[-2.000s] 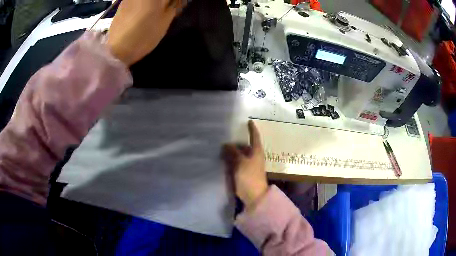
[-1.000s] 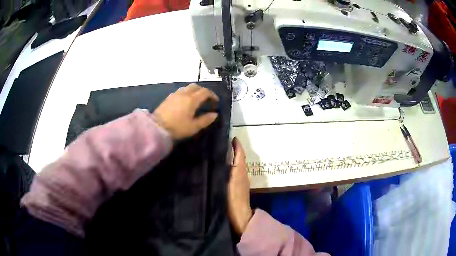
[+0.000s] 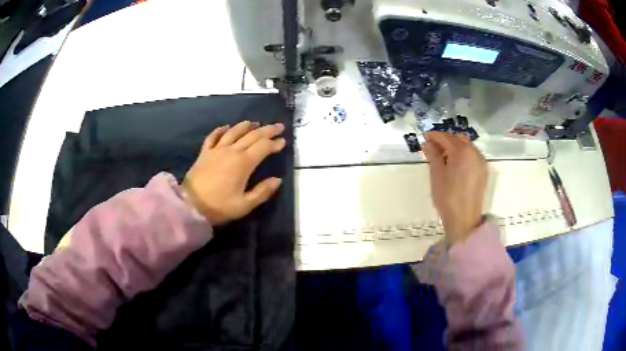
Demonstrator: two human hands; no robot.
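Observation:
A black fabric panel [image 3: 147,140] lies flat on the machine table, its right edge by the presser foot area [image 3: 292,92], and hangs over the front edge. My left hand [image 3: 237,171] rests on the panel, fingers spread. My right hand [image 3: 460,175] is at the small black labels [image 3: 456,126] on the machine bed, thumb and fingertips close together. Whether it pinches a label is hidden. One label [image 3: 412,142] lies just left of the fingertips.
The sewing machine head [image 3: 473,51] with its lit display stands behind my right hand. A clear plastic bag [image 3: 395,86] lies under it. Snips [image 3: 563,197] lie at the table's right, near a printed scale [image 3: 384,234]. White sheets [image 3: 570,288] are below right.
The white sheet seen earlier over black fabric is now out of sight there, with the black panel laid at the machine. My right hand has left the panel's edge and moved right to the labels.

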